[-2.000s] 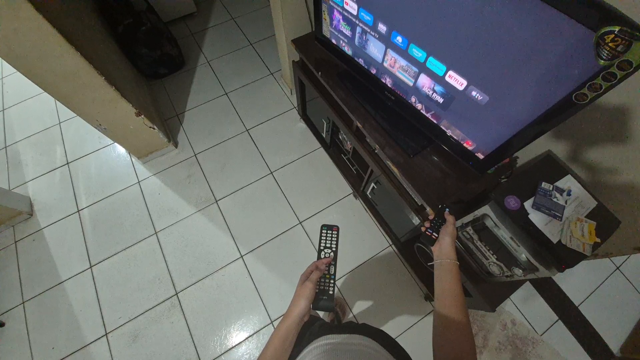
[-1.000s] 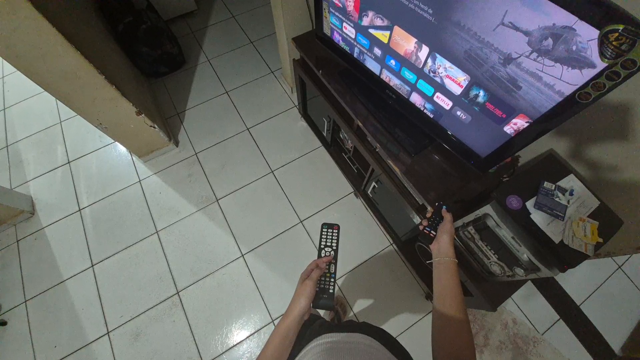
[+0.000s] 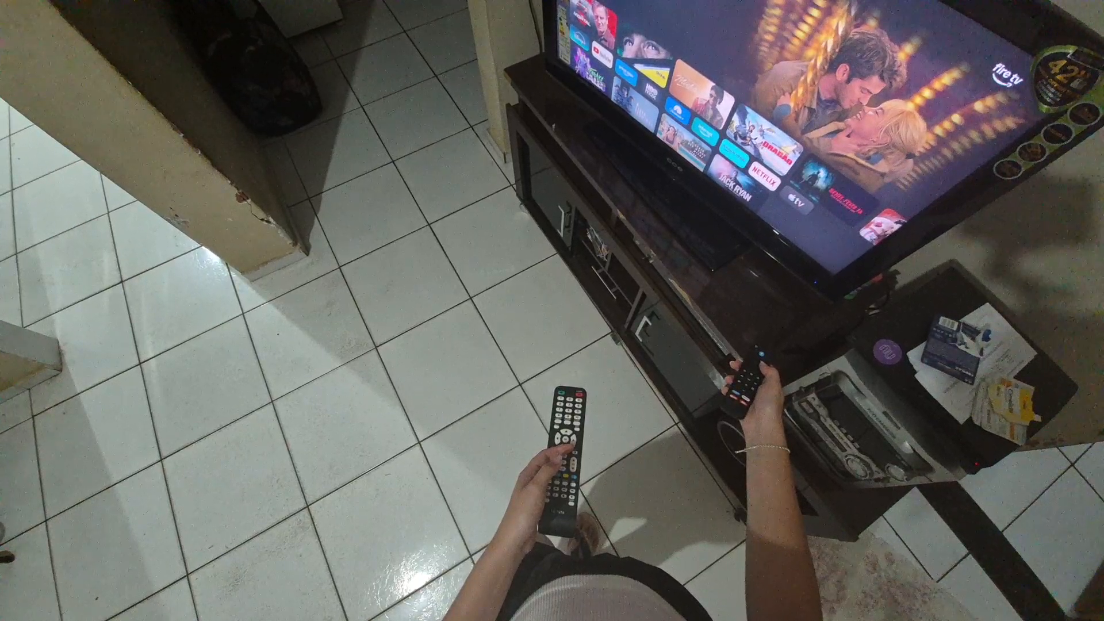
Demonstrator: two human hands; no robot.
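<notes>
A long black remote control with many buttons [image 3: 567, 466] is held in my left hand [image 3: 533, 493], the thumb lying over its middle buttons. My right hand [image 3: 762, 401] grips a smaller black remote control [image 3: 746, 379] near the front edge of the TV stand, and a thin bracelet circles that wrist. Beyond both hands a large flat television [image 3: 690, 203] is lit, showing rows of app and film tiles below a picture of two people close together.
Under the television stands a dark wooden TV stand [image 3: 638, 315] with glass doors. A silver stereo [image 3: 862, 427] sits right of it, with boxes and papers [image 3: 957, 349] behind. A wall end [image 3: 250, 228] juts in at left over white floor tiles [image 3: 414, 388].
The television's large picture has changed from a helicopter scene to two people close together; before that, the upper screen was dark. Both hands keep their remotes in nearly the same places.
</notes>
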